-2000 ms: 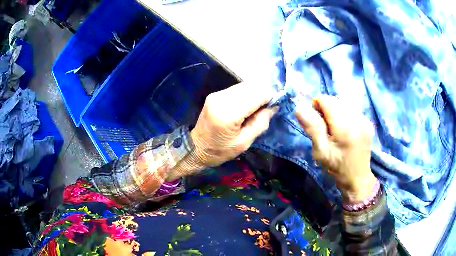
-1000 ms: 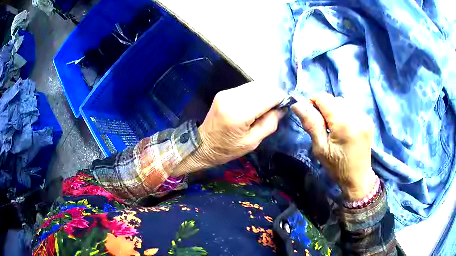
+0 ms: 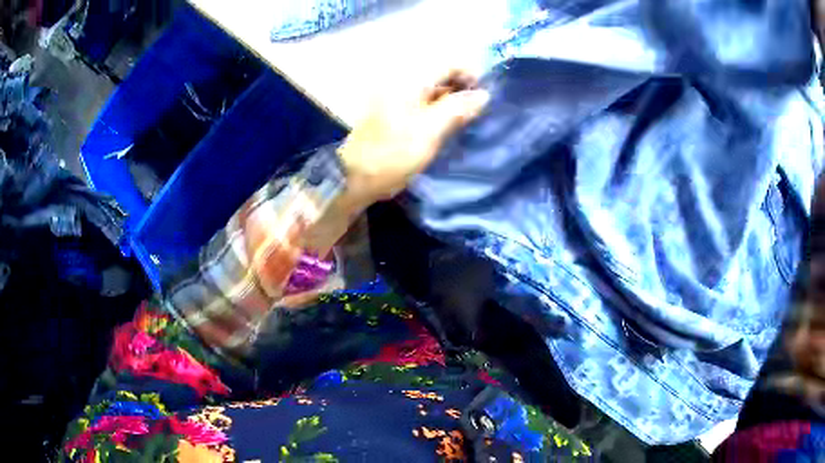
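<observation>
The light-blue mottled denim garment lies in a large loose heap on the right, partly over the table and hanging at its near edge, with stitched seams along its lower part. My left hand is at the garment's left edge, blurred, with thumb and fingers closed on a fold of the plainer blue cloth. My right hand is not visible. No snips can be seen.
The white table runs along the top, with another pale blue piece on it. Blue crates stand left of the table. Dark and grey-blue cloth is at the far left. A blurred dark sleeve-like shape is at the right edge.
The hands have parted. My left hand has moved up and slightly left, and my right hand has left its place in view. The garment has shifted and refolded, with plainer cloth now showing.
</observation>
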